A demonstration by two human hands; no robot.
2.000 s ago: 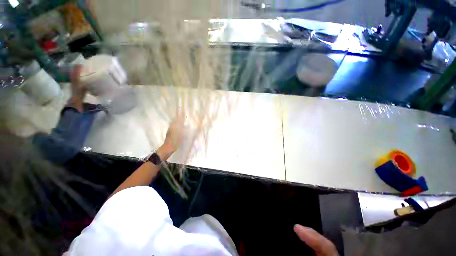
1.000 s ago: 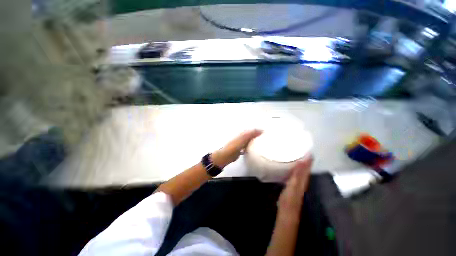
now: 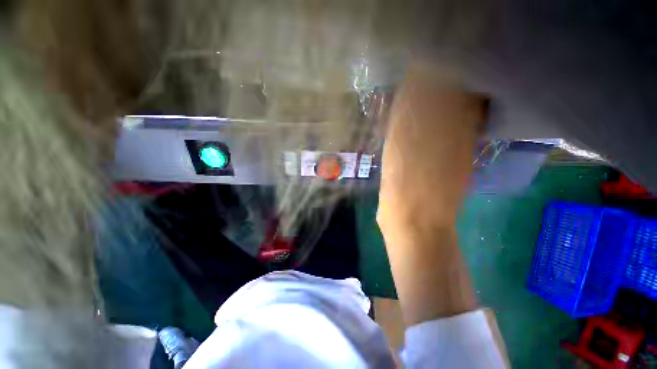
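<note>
The grey control panel (image 3: 259, 167) of the machine crosses the view near my waist. It has a lit green button (image 3: 214, 156) at the left and a red stop button (image 3: 329, 167) between small white labels. My right forearm rises over the panel's right part, and my right hand (image 3: 434, 97) is blurred at the top, its fingers hidden in the dark machine area. I cannot tell what it holds. My left hand cannot be made out. No white housing can be made out.
A large grey machine surface (image 3: 569, 79) fills the upper right. Blue crates (image 3: 576, 252) and a red stool (image 3: 611, 341) stand on the green floor at the lower right. Pale blurry strands hang across the left and middle.
The view has turned from the white bench to the machine panel. The white housing held between both hands is out of sight. My right arm now reaches up over the panel.
</note>
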